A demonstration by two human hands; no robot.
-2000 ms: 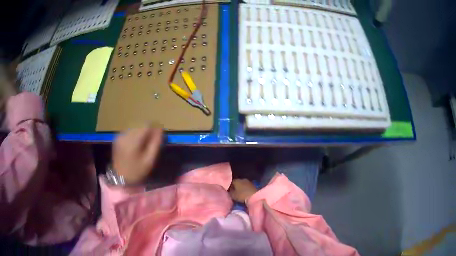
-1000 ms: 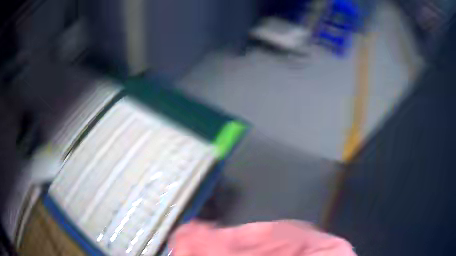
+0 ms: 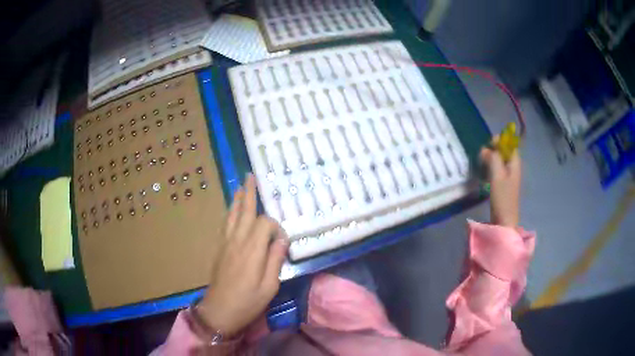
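Note:
The white slotted foam tray [image 3: 341,132] lies on the green mat in front of me, with rows of tan dumbbell-shaped slots and small shiny round parts along its near rows. My left hand [image 3: 251,250] is at its near left corner, fingers extended and somewhat apart, with nothing seen in it. My right hand [image 3: 503,174] is beyond the tray's right edge and grips the yellow-handled tool [image 3: 510,141]. Its red cable [image 3: 487,75] arcs back toward the tray. The tool's jaws cannot be made out. The brown holding board [image 3: 146,257] with rows of dark dots lies to the left.
A yellow card [image 3: 57,226] lies left of the brown board. More white slotted trays [image 3: 324,21] and a printed sheet [image 3: 240,38] are at the back. Blue tape [image 3: 220,139] runs between the boards. A coworker's pink sleeve [image 3: 35,316] shows at lower left. Blue stools stand at right.
The view swung right and came back. The yellow-handled tool has left the brown board and is in my right hand. My left hand has moved up to the white tray's corner.

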